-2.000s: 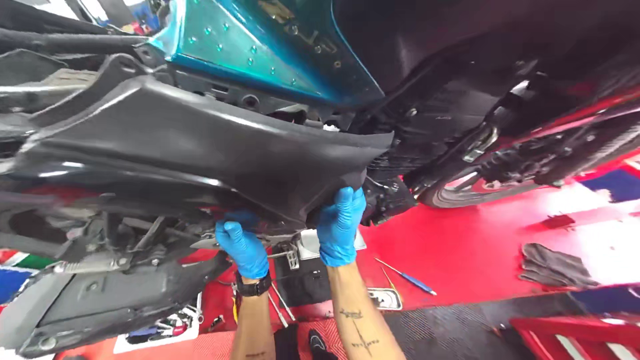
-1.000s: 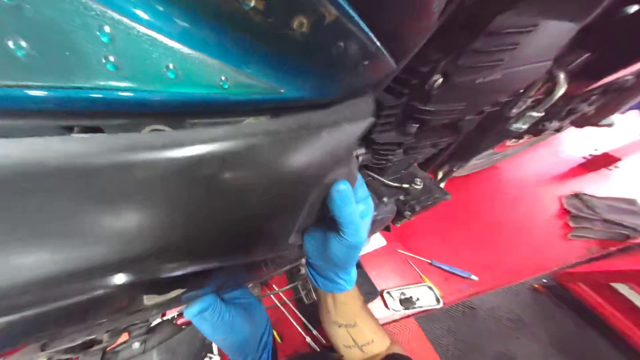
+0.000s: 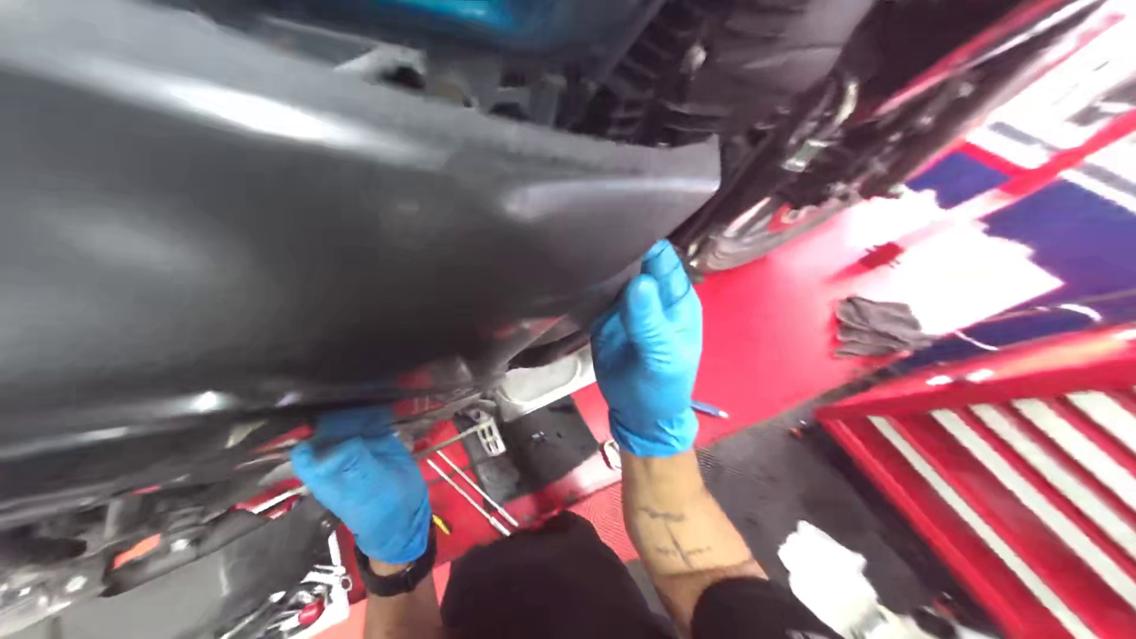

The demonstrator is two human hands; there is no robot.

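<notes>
A dark grey plastic side panel (image 3: 355,231) of a motorcycle fills the upper left of the head view. My right hand (image 3: 652,355), in a blue glove, grips the panel's lower edge near its pointed front end, with the fingertips partly behind it. My left hand (image 3: 364,475), gloved the same way, is at the panel's bottom edge; its fingers are partly hidden beneath, and whether they are closed on it cannot be told. Above the panel's top edge, frame parts (image 3: 524,98) show, with a teal body panel (image 3: 461,11) over them.
A red tool cabinet (image 3: 1003,461) stands at lower right. Dark gloves or a cloth (image 3: 874,327) lie on the red floor near a blue-handled tool (image 3: 710,410). Long metal rods (image 3: 470,493) lie below the panel, and assorted tools (image 3: 311,599) rest at lower left.
The panel's front end now stands away from the engine parts, with a wider gap along its top edge. My right hand stays at its front end. The view has shifted strongly.
</notes>
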